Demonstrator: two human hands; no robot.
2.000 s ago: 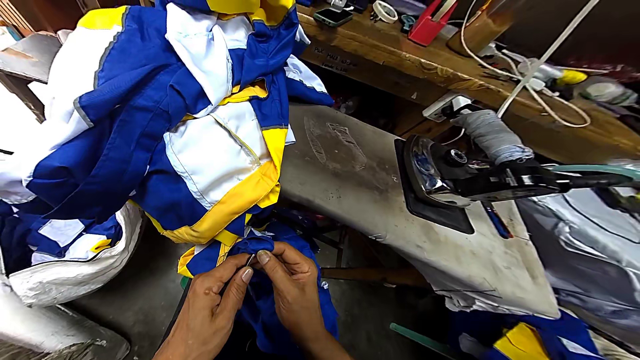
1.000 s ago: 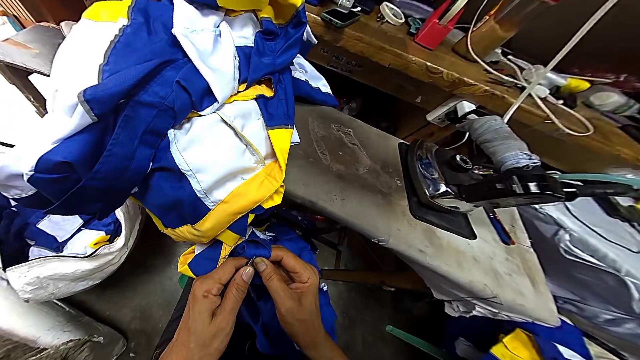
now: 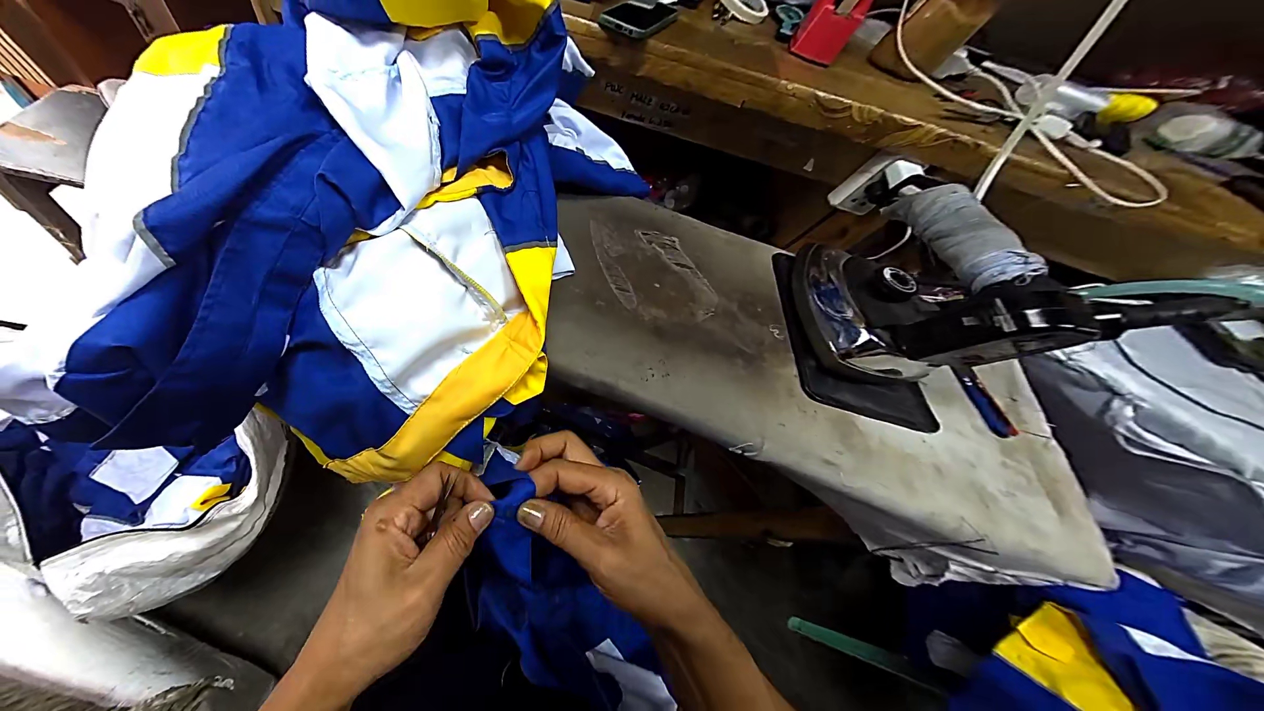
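A blue fabric edge (image 3: 513, 497) of a garment is pinched between both my hands at the lower middle. My left hand (image 3: 415, 543) holds its left side between thumb and fingers, with a small thin dark tool along the fingers, its kind unclear. My right hand (image 3: 597, 518) grips the right side with thumb and forefinger. Blue cloth (image 3: 533, 583) hangs below the hands. Just above them lies a heap of blue, white and yellow garments (image 3: 425, 306), spilling over the left end of an ironing board (image 3: 691, 326).
A steam iron (image 3: 889, 316) rests on a dark pad on the board. Behind is a wooden bench (image 3: 770, 89) with a phone (image 3: 638, 18), a red holder (image 3: 829, 30) and white cords. A white sack (image 3: 188, 553) of garments stands at left; more clothes (image 3: 1076, 652) lie at lower right.
My fingertips have moved slightly apart along the blue fabric edge, and more of it shows between them. The heap and the iron have stayed in place.
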